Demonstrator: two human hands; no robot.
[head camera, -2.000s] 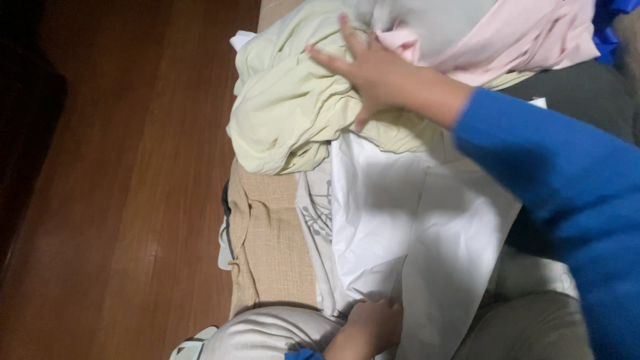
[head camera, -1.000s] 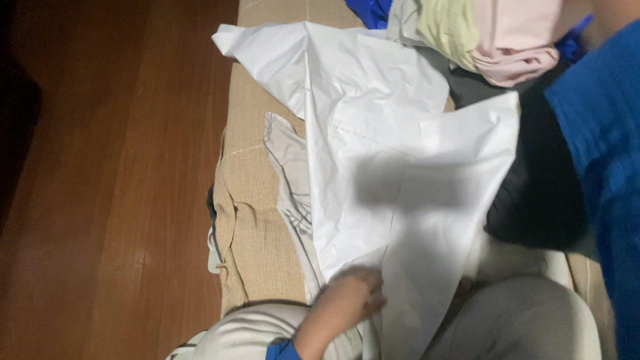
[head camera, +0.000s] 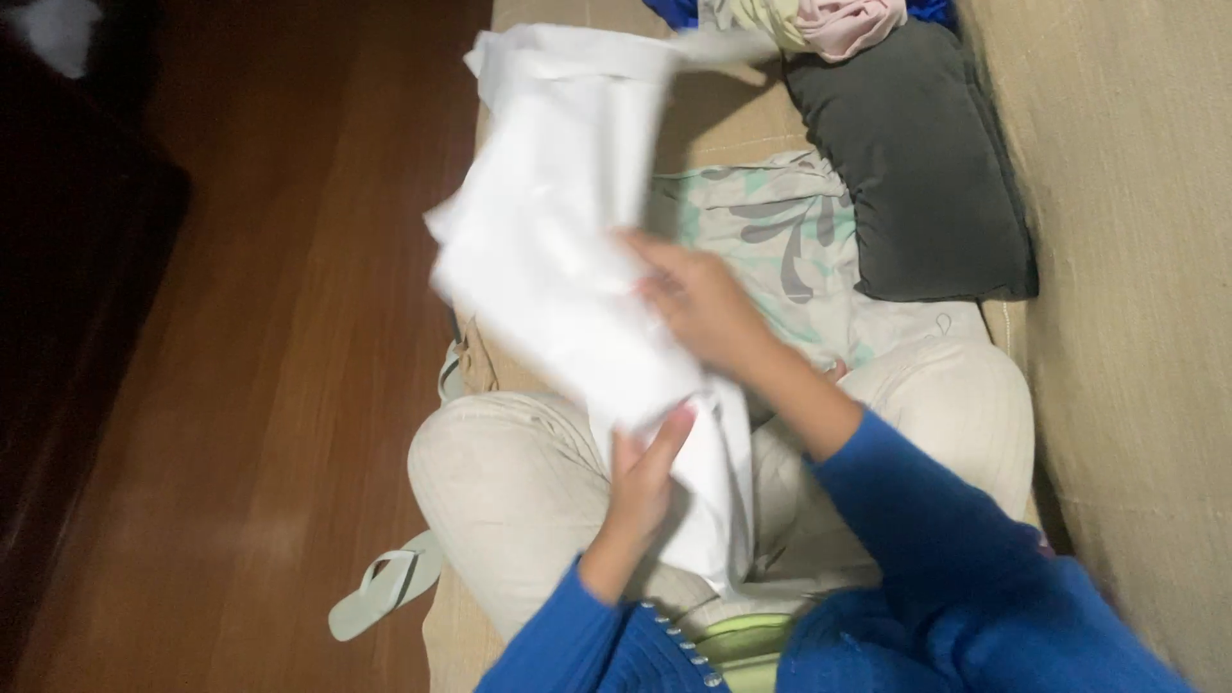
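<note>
A white cloth (head camera: 568, 231), blurred by motion, is held up over my lap and the sofa seat. Near its lower end my left hand (head camera: 645, 472) grips it, thumb on top. My right hand (head camera: 688, 298) pinches its right edge higher up, fingers blurred. Part of the cloth hangs between my legs. Behind it on the seat lies a pale cloth with grey and green print (head camera: 780, 250). What the cloth covers cannot be seen.
A dark grey cushion (head camera: 914, 164) lies by the beige sofa back (head camera: 1126, 289). Pink, yellow and blue cloths (head camera: 847, 24) are bunched at the top. On the wooden floor (head camera: 269, 385) at left is a flip-flop (head camera: 385, 587).
The white cloth, spread out on the seat before, is now lifted and narrower, with both hands on it. The yellow and pink cloths moved off it toward the sofa's far end.
</note>
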